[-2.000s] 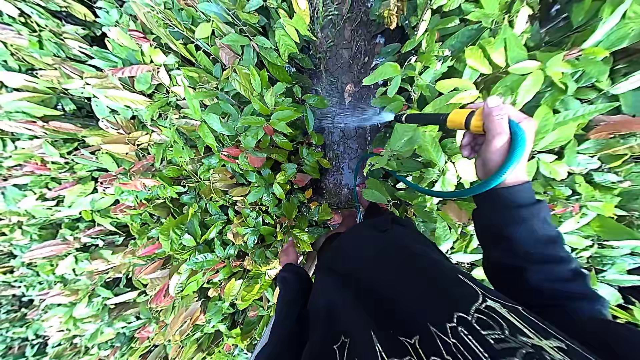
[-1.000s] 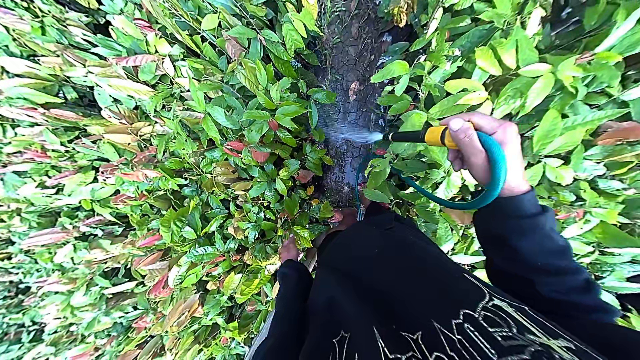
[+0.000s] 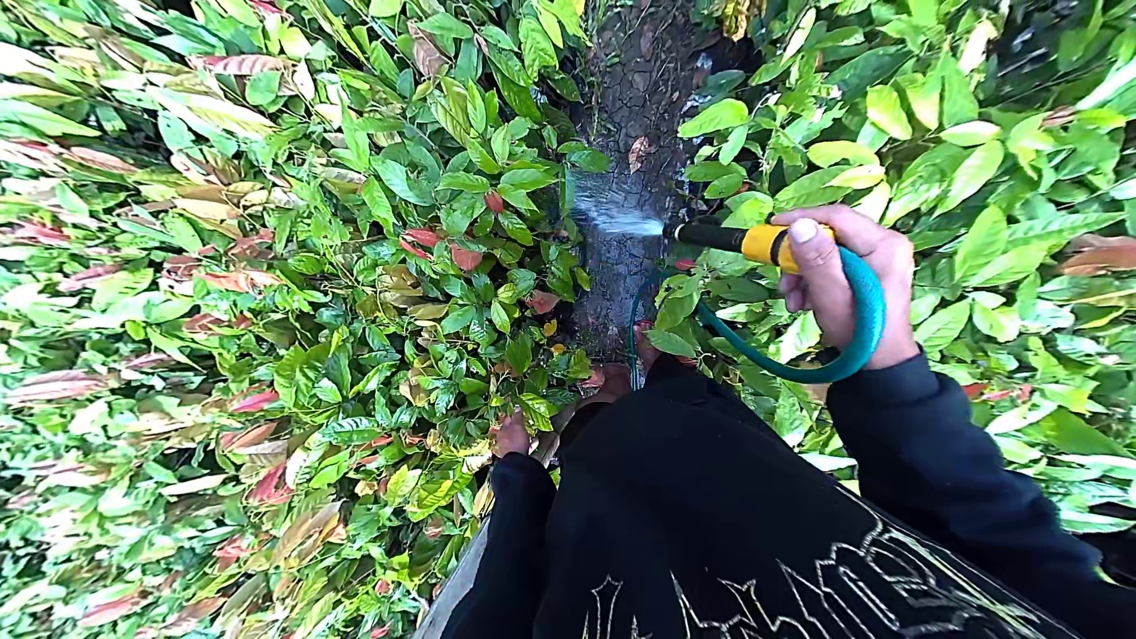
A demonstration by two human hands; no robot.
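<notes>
My right hand [image 3: 848,280] is closed around a black and yellow hose nozzle [image 3: 737,241], its thumb on top of the yellow part. A green garden hose [image 3: 781,364] curves from the hand down toward my feet. Water [image 3: 617,211] sprays from the nozzle's tip to the left, across the dirt path and against the plants beside it. Low at the centre, my left hand [image 3: 512,435] is beside the leaves of the left-hand plants; its fingers are partly hidden, and whether it holds anything does not show.
Dense leafy plants [image 3: 355,293], green with some reddish leaves, crowd the left side, and more plants [image 3: 967,177] stand at right. Between them runs a narrow, wet, cracked dirt path [image 3: 635,89]. My bare feet [image 3: 612,380] are on it near the hose.
The nozzle, still spraying, has tilted and dropped slightly, and my right hand has turned with it. My left hand stays low by the plants.
</notes>
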